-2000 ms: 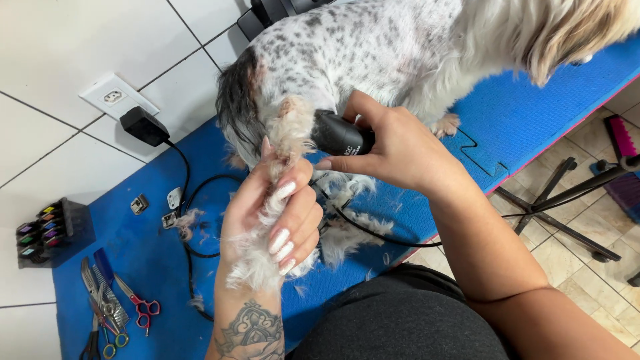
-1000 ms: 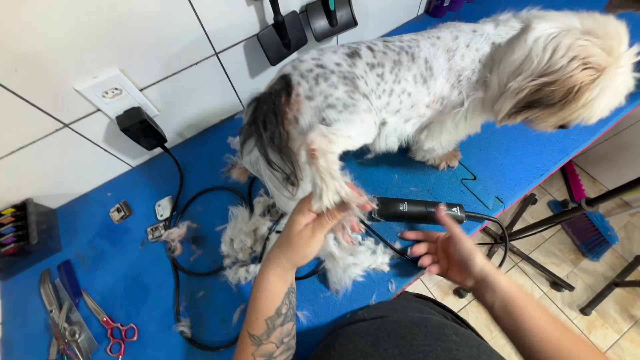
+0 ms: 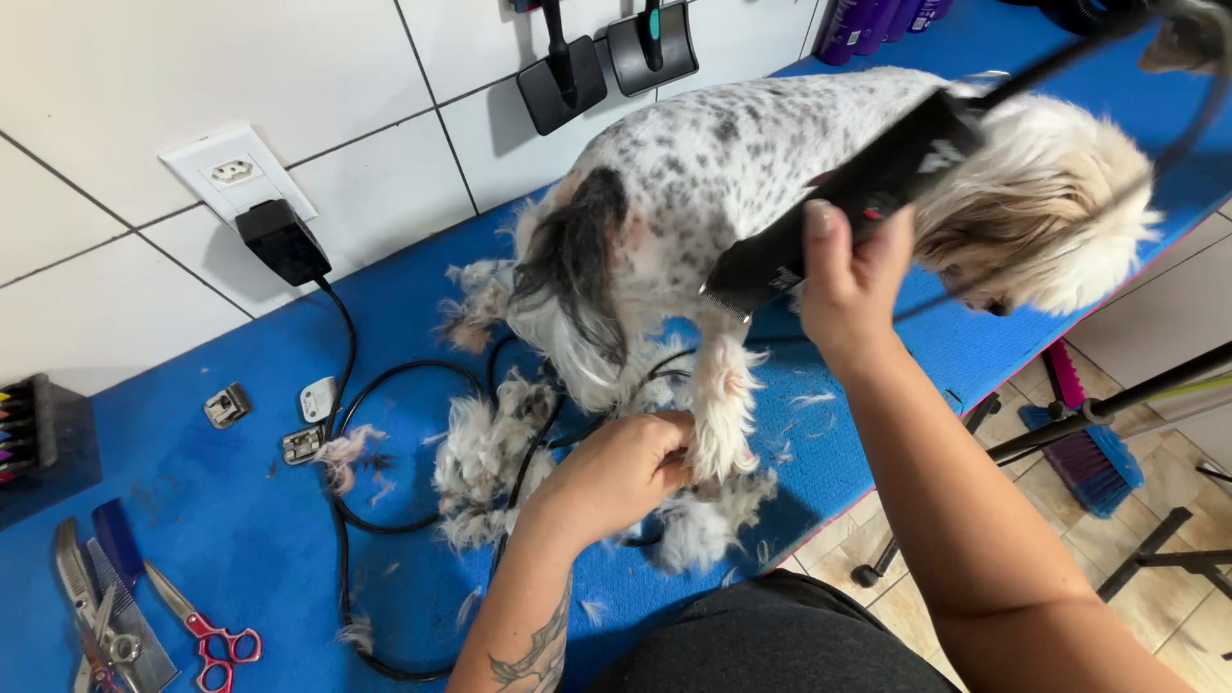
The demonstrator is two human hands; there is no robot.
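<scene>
A white dog with grey spots (image 3: 760,144) stands on the blue grooming table mat (image 3: 221,539), its head lowered at the right. My right hand (image 3: 861,274) holds black electric clippers (image 3: 852,192), their metal blade at the top of the dog's hind leg (image 3: 724,395). Whether the blade touches the coat cannot be told. Low on that same leg, by the paw, my left hand (image 3: 621,472) grips it, its fingertips partly hidden behind the fur. Tufts of cut fur (image 3: 491,452) lie beside and under the leg.
A black power cord (image 3: 342,539) loops over the mat from a wall adapter (image 3: 282,241). Clipper blades (image 3: 227,406), red-handled scissors (image 3: 212,635) and a comb (image 3: 120,549) lie at left, near a rack of coloured items (image 3: 38,443). Slicker brushes (image 3: 563,82) hang on the wall; a broom (image 3: 1083,457) stands at right.
The clippers, lying on the mat one second ago beside my open right hand, are now raised in it at the dog's hind leg. My left hand still holds the leg, which now points down.
</scene>
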